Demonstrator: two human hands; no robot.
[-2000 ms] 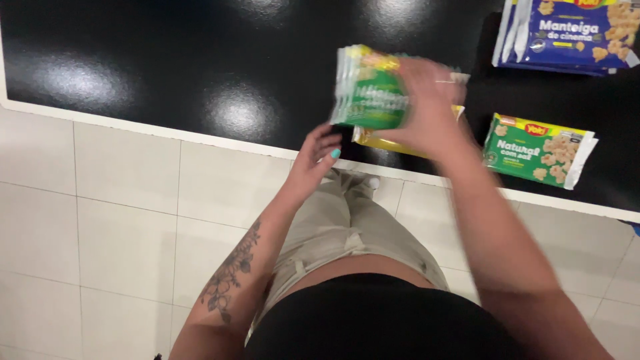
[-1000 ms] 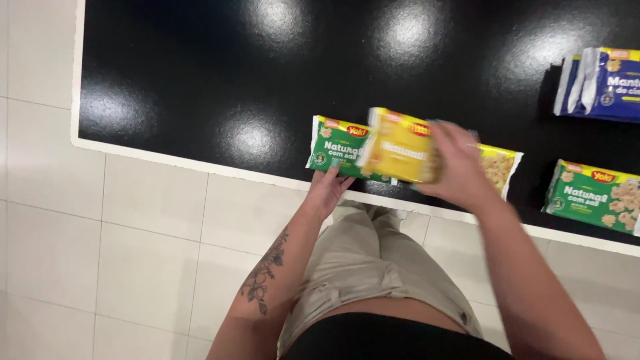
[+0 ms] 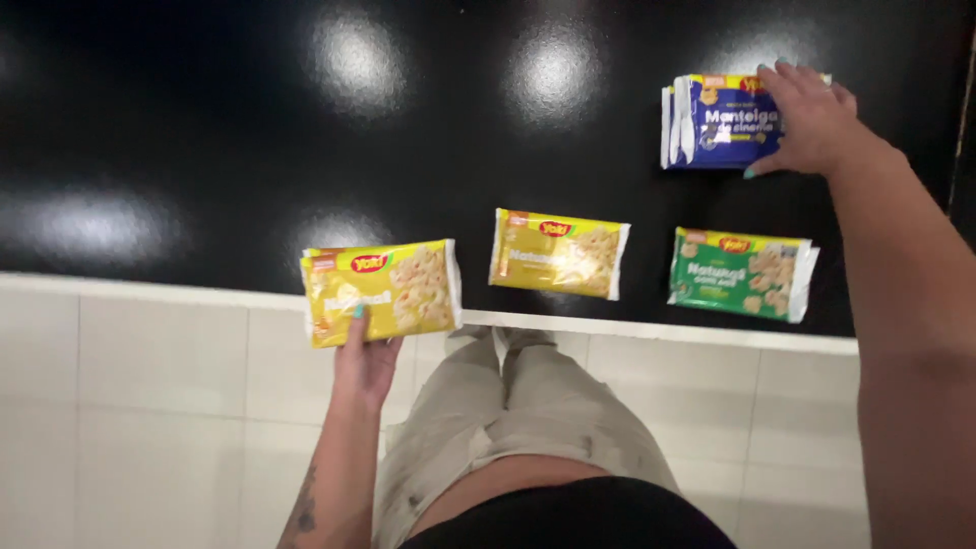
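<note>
My left hand [image 3: 367, 358] holds a yellow Yoki popcorn packet [image 3: 423, 286] from below, thumb on its face, over the near edge of the black table; what lies beneath that packet is hidden. A second yellow packet [image 3: 560, 254] lies flat to its right. Farther right are green packets [image 3: 732, 276], one showing from under the other. At the upper right, my right hand [image 3: 812, 122] rests over a stack of blue popcorn packets [image 3: 724, 130], fingers on the far edge and thumb at the near edge.
The glossy black table [image 3: 229, 152] has a white front edge [image 3: 152, 291] that runs close to my body. Pale floor tiles [image 3: 160, 351] and my legs are below it.
My right hand has left the yellow packet and reached the blue stack at the upper right. The left hand, earlier at a green packet, now has a yellow one on top.
</note>
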